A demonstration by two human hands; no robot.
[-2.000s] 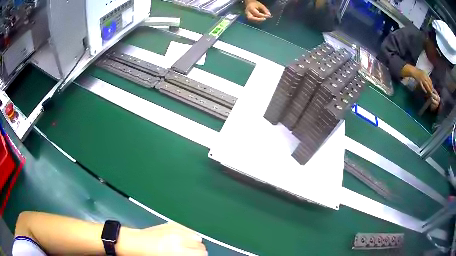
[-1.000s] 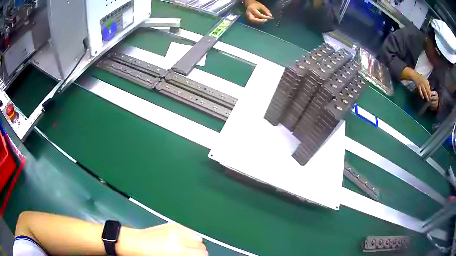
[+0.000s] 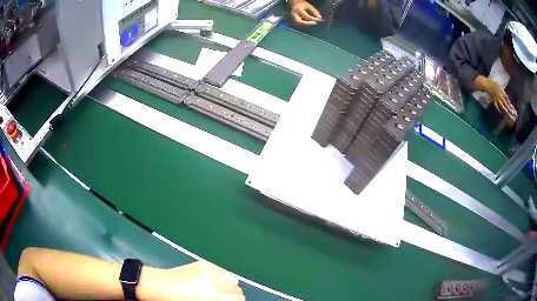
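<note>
My left hand (image 3: 200, 283) is at the bottom edge, back upward, with a dark watch on the wrist. Its fingers are cut off by the picture's edge, so what they do is hidden. My right hand is out of view. A six-hole bar (image 3: 462, 289) shows its round recesses at the lower right, near the bottom edge; no hand is seen on it. Stacked bars (image 3: 371, 111) stand in tall columns on the white board (image 3: 330, 194). Loose bars (image 3: 232, 111) lie end to end in pairs left of the board.
Another bar (image 3: 425, 213) lies right of the board. A long flat bar (image 3: 228, 63) crosses behind the pairs. A white bench machine (image 3: 82, 35), emergency stop button (image 3: 13, 130) and red bin (image 3: 9, 188) are at left. A person (image 3: 486, 76) sits opposite; another person's hand (image 3: 305, 13) is at the top.
The six-hole bar at the lower right has shifted a little right and down. My left hand has not visibly moved. The seated person's hands have moved slightly.
</note>
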